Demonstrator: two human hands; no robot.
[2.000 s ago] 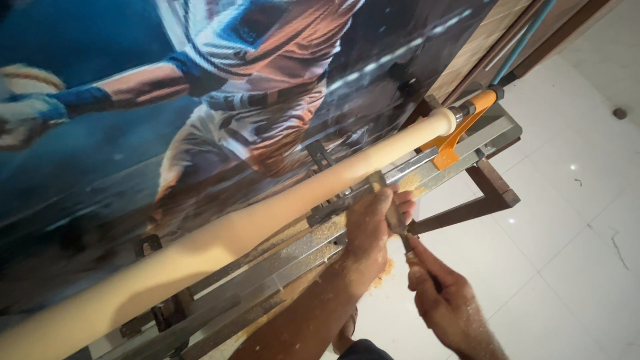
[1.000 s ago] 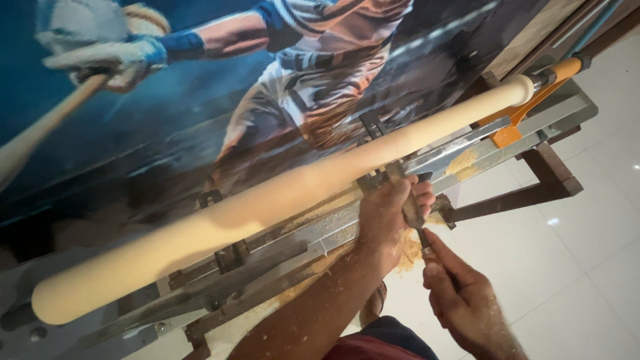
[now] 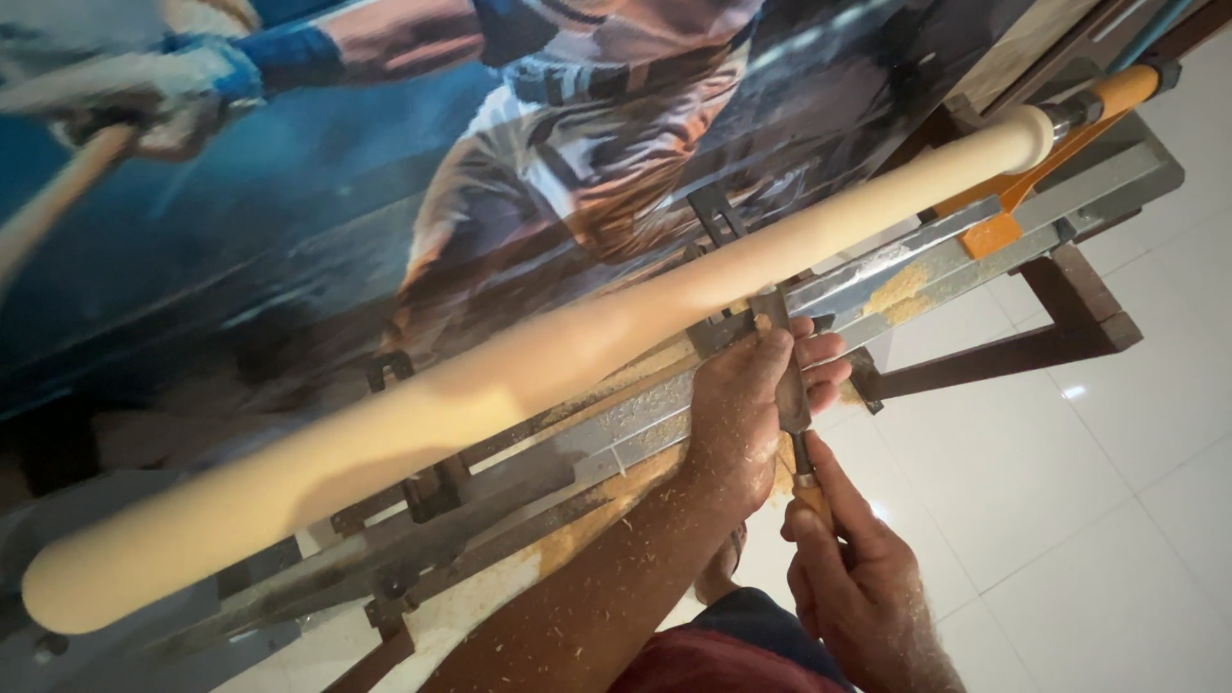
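A pale wooden baseball bat (image 3: 539, 351) is mounted on a wood lathe, its knob by the orange tailstock (image 3: 1121, 91) at upper right and its barrel at lower left. My left hand (image 3: 746, 404) grips the steel blade of a woodturning chisel (image 3: 791, 385), thumb on top, beside the tool rest. The blade's tip meets or nearly meets the underside of the bat's handle part. My right hand (image 3: 847, 568) is closed around the tool's wooden handle (image 3: 813, 500). Fine wood dust covers my left forearm.
Metal lathe bed rails (image 3: 1039, 217) run diagonally under the bat, with heaps of shavings (image 3: 900, 289). A dark metal stand leg (image 3: 1078, 308) juts out at right above the tiled floor. Behind the bat stands a large picture of a baseball player (image 3: 577, 125).
Both hands, with the chisel between them, have moved along the bat from nearer the knob toward the barrel. The view has shifted so the barrel end now shows.
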